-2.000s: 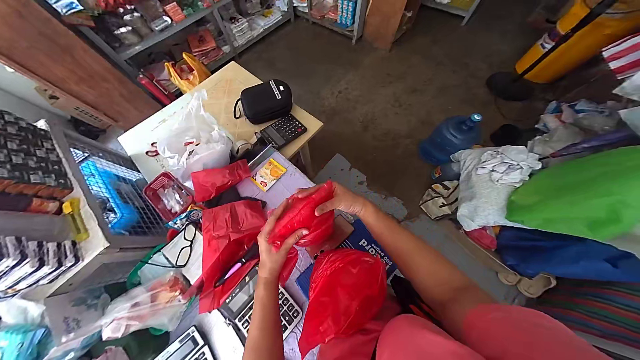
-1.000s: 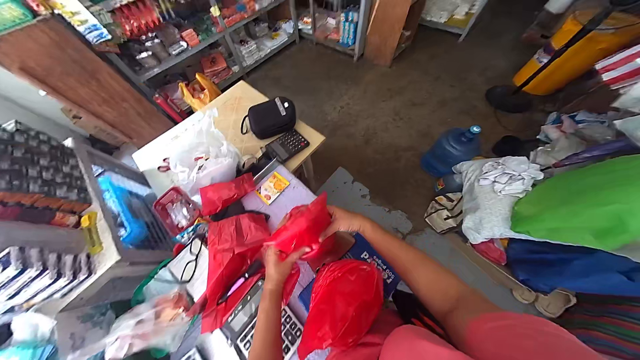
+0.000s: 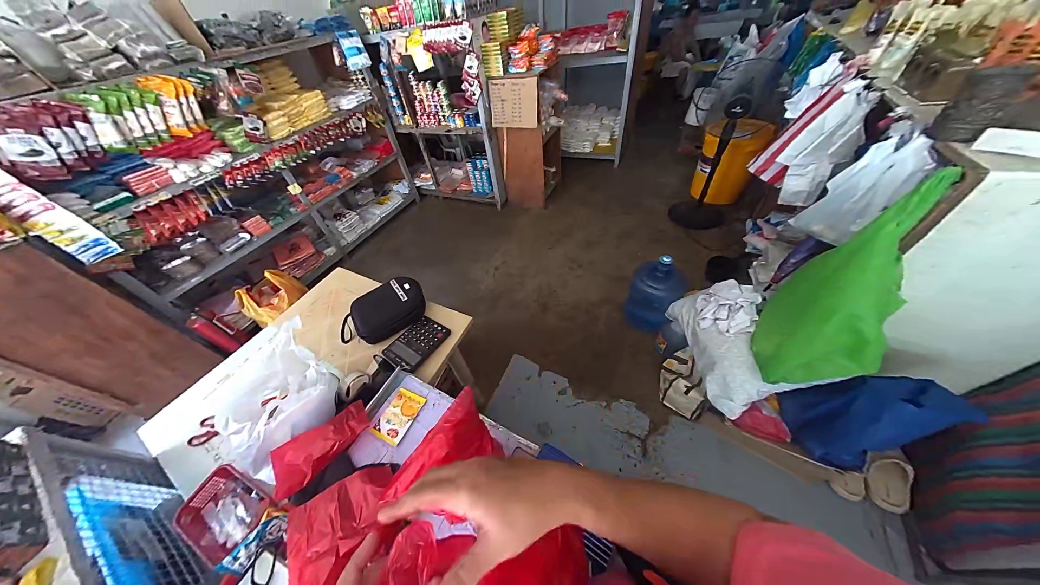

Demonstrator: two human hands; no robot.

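Observation:
My right hand (image 3: pixel 504 508) reaches in from the lower right and bends over a crumpled red plastic bag (image 3: pixel 455 435), its fingers partly curled at the bag. Only part of my left hand (image 3: pixel 364 562) shows at the bottom edge, close beside the red plastic. More red plastic bags (image 3: pixel 321 447) lie to the left, and another bulges below my right forearm. A yellow packet (image 3: pixel 399 416) rests on a pale purple surface behind them. Whether either hand grips the plastic is hard to tell, since the fingers overlap it and the frame cuts them off.
The table (image 3: pixel 329 305) holds a black zip case (image 3: pixel 388 309), a calculator (image 3: pixel 416 343), a white plastic bag (image 3: pixel 280 398) and a red basket (image 3: pixel 223 513). Stocked shelves (image 3: pixel 244 162) stand beyond. A blue water jug (image 3: pixel 656 294) and a fan (image 3: pixel 705 213) are on the floor.
The view has tilted up toward the shelves. Both hands, earlier together on the red bag in full view, are now low in the frame, with the left mostly cut off.

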